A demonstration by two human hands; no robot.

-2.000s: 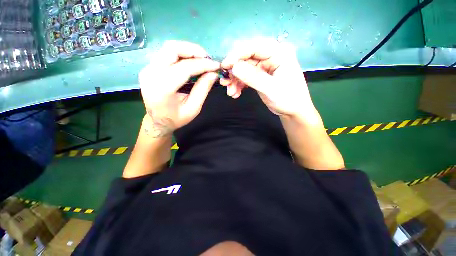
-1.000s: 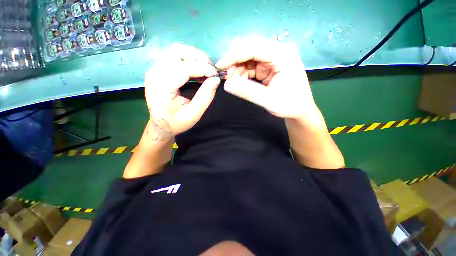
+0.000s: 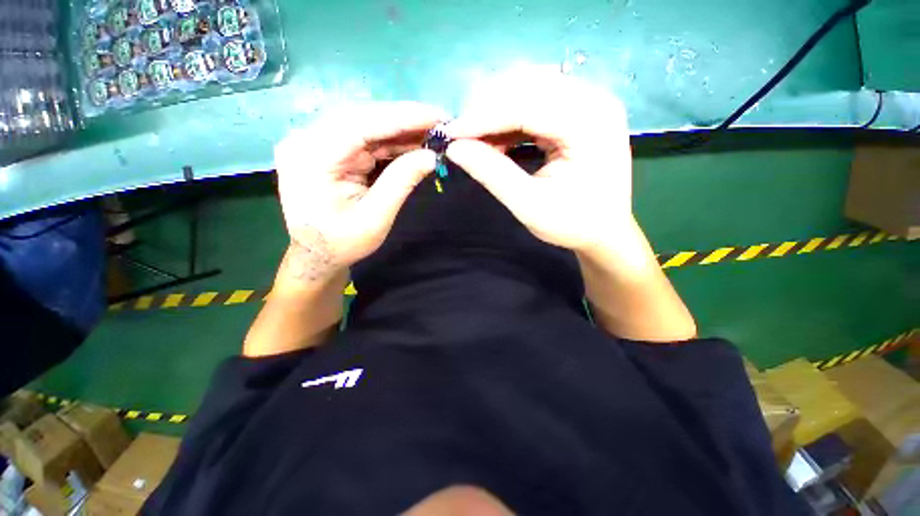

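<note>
A tiny dark circuit board module (image 3: 438, 141) with silvery bits is held between the fingertips of both hands, just off the bench's front edge. A small teal and yellow bit hangs below it. My left hand (image 3: 353, 181) grips it from the left, thumb and finger bent. My right hand (image 3: 550, 161) grips it from the right. Both hands are bare and overexposed. The fingertips hide part of the module, and its details are too small to tell.
A clear blister tray of modules (image 3: 166, 55) lies on the green mat (image 3: 353, 50) at upper left, beside a stack of blister trays (image 3: 30, 76). A black cable (image 3: 777, 79) curves at right. Tiny specks, perhaps screws (image 3: 686, 66), lie scattered. Cardboard boxes (image 3: 888, 191) stand below.
The module now shows more between the fingertips, with a teal and yellow bit hanging below. The fingers of both hands have shifted around it. The tray sits slightly further left in view.
</note>
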